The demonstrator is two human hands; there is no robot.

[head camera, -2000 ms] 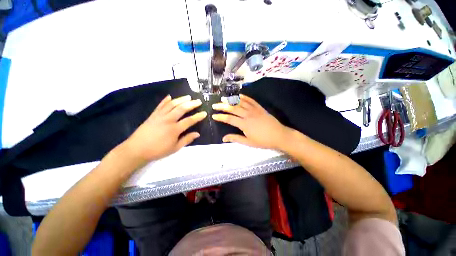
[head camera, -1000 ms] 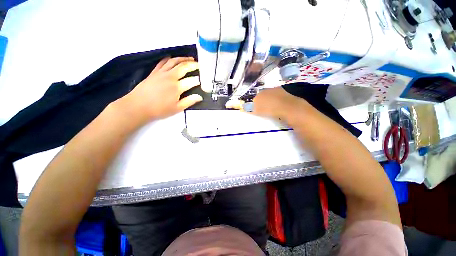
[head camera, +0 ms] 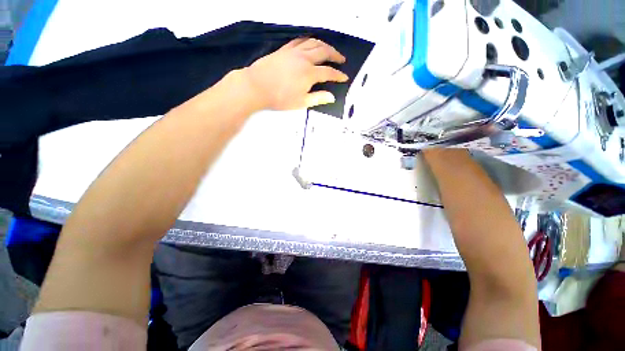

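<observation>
The black cloth (head camera: 171, 79) lies across the left and back of the table and runs behind the machine head. My left hand (head camera: 301, 74) lies flat on it, fingers apart, left of the head. My right hand (head camera: 442, 159) is mostly hidden under the sewing machine head (head camera: 445, 75); only the wrist and a little of the hand show, so its fingers cannot be seen. The presser foot area (head camera: 394, 137) is partly covered by metal parts, and bare machine bed shows in front of it.
Red-handled shears (head camera: 539, 256) lie at the table's right edge beside a tan block (head camera: 574, 240). The dark control panel (head camera: 600, 199) is at the right. The table's front edge (head camera: 274, 241) has a tape-like strip. A black and red item (head camera: 390, 308) is below it.
The view has shifted and turned. The cloth and my left hand have moved away from the front edge, left and back of the needle area. My right hand has gone under the machine head.
</observation>
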